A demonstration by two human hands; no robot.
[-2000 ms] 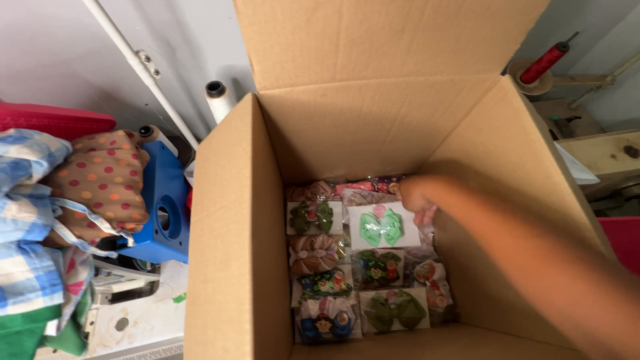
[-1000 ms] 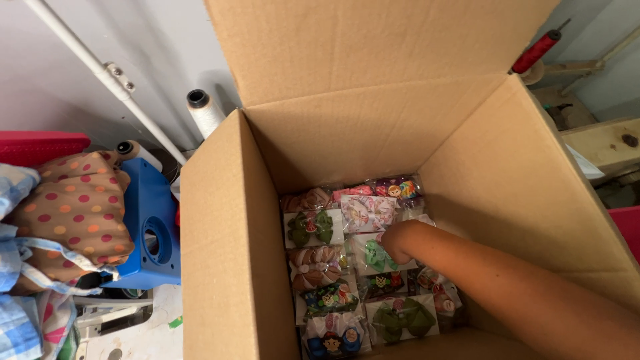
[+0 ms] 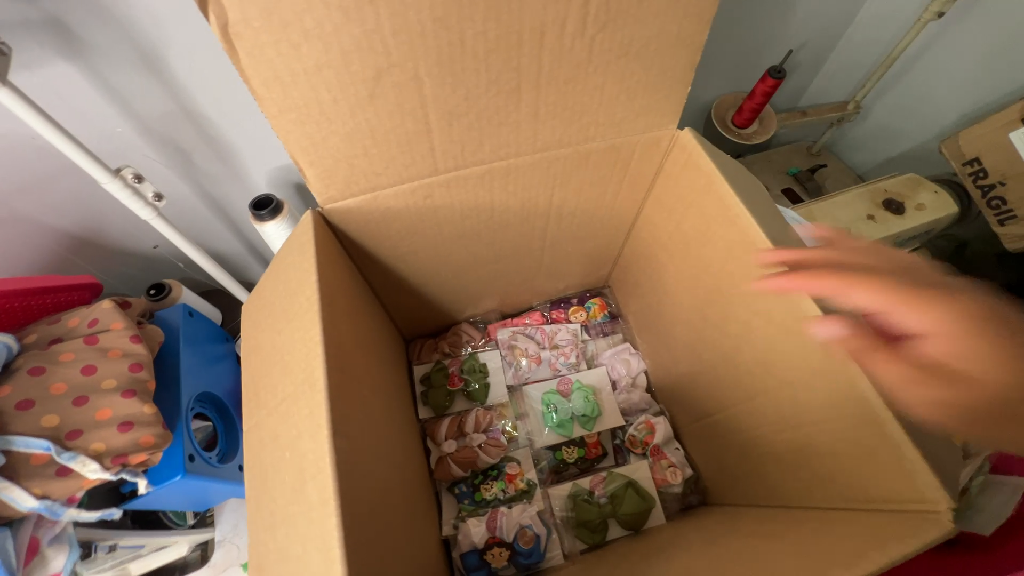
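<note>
An open cardboard box (image 3: 512, 180) holds rows of fabric hair bows in clear packets. Near the middle lies a mint green bow on a white card (image 3: 571, 408), with a pale pink patterned bow (image 3: 542, 352) just behind it. A dark green bow (image 3: 455, 382) is at the left, and an olive green bow (image 3: 612, 506) lies at the front. Over the box's right wall is my right hand (image 3: 888, 320), blurred, fingers apart, holding nothing. My left hand is out of view.
Left of the box are a polka-dot cloth bundle (image 3: 80, 384), a blue plastic part (image 3: 196, 408) and a white thread cone (image 3: 272, 222). Behind at right stand a red thread spool (image 3: 758, 98) and a beige machine (image 3: 880, 210). A second cardboard box (image 3: 992, 172) is at far right.
My right hand has moved from the packets inside the box to above its right wall. The mint green bow, partly covered by the hand one second ago, is uncovered.
</note>
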